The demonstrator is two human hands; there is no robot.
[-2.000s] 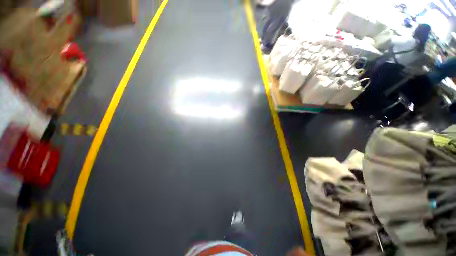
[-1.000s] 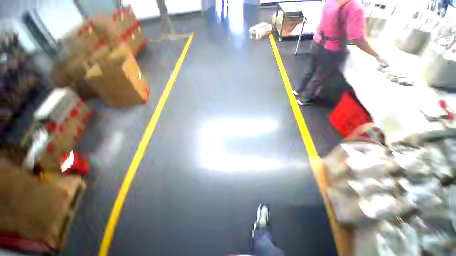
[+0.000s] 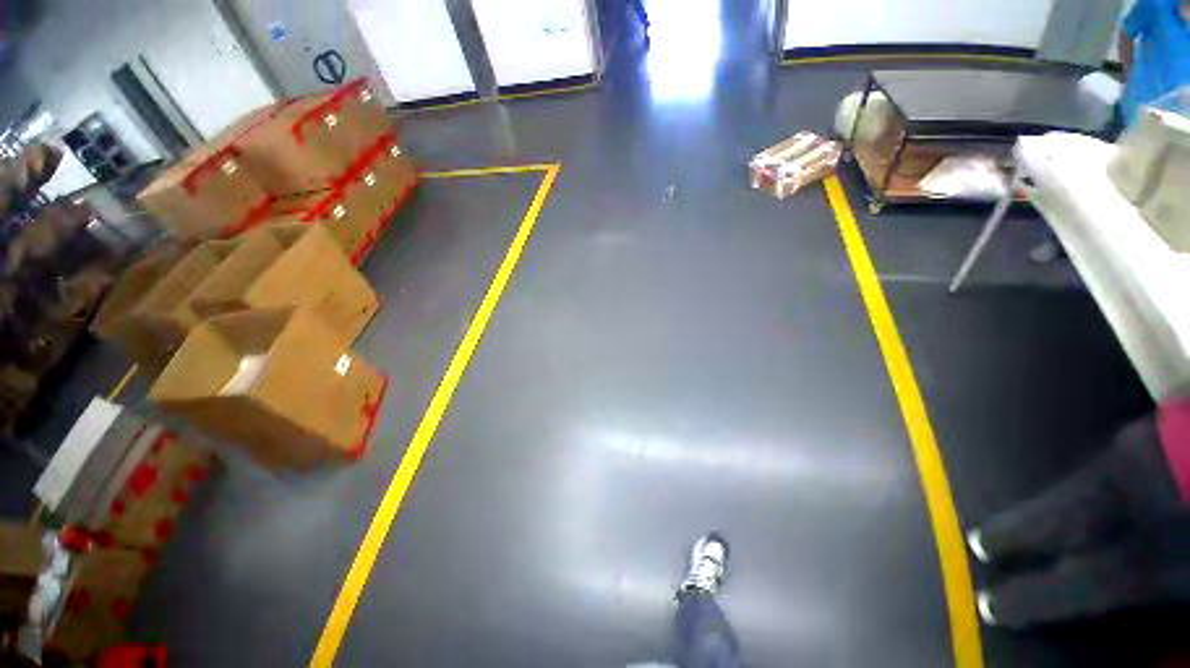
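Neither of my hands is in the picture. What lies nearest in front of me is the glossy dark grey floor [image 3: 613, 352] of an aisle between two yellow lines [image 3: 437, 424]. One of my feet, in a black and white shoe [image 3: 706, 564], is on the floor at the bottom centre. No tool or held thing shows.
Open cartons [image 3: 268, 392] and red-taped cartons [image 3: 320, 137] stand on the left. A striped bundle [image 3: 795, 165] lies by the right line, beside a castored metal rack [image 3: 972, 98]. A white table [image 3: 1109, 261] and a person's dark trousers [image 3: 1096, 542] are at right. Another person in blue stands behind.
The view has moved forward along the aisle. The cartons, rack and striped bundle are nearer. The person in pink is now at the right edge, and the bags at right have left the view.
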